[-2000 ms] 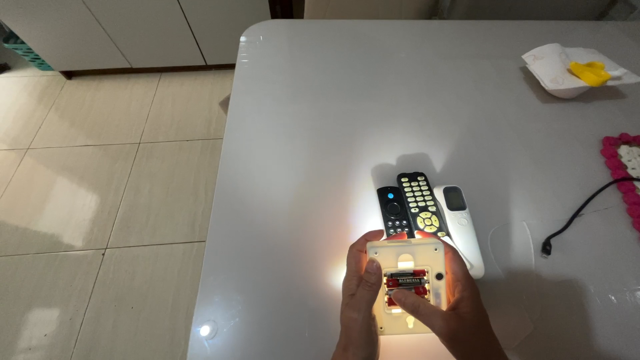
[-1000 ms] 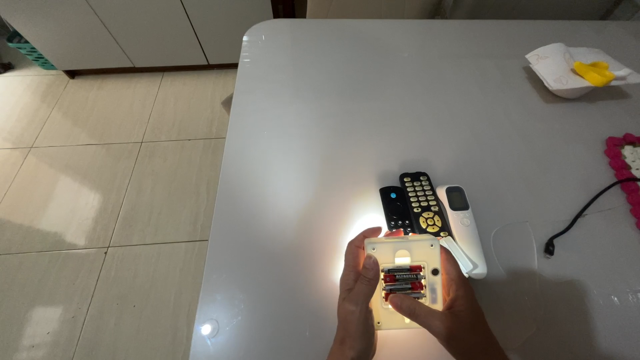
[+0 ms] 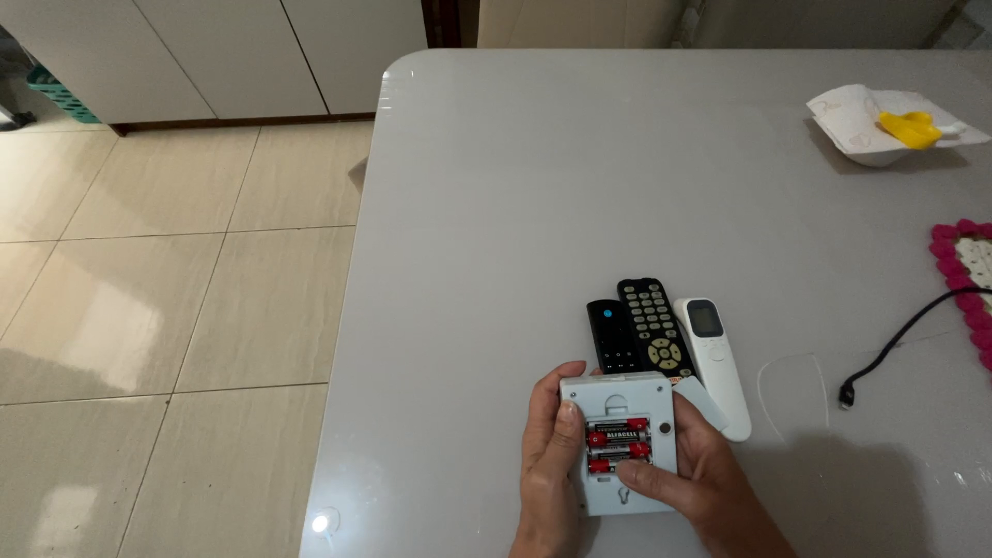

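A square white plastic device is held between my two hands, its back facing up and its battery compartment uncovered. Several red and black AA-type batteries lie side by side in the compartment. My left hand grips the device's left side, thumb on its back. My right hand holds the right side, with the thumb on the lowest battery. A small white plastic cover shows beside the right fingers, and seems to be held there. Just beyond are a small black remote, a larger black remote and a white handheld infrared thermometer.
The glossy table has a rounded far left corner. A black cable lies at right by a pink-edged crocheted mat. A paper-lined bowl holds a yellow object. Cabinets stand beyond the tiled floor.
The bright glow around the device and my hands has gone, and the device now looks white rather than lit yellow. My hands still hold it in nearly the same place.
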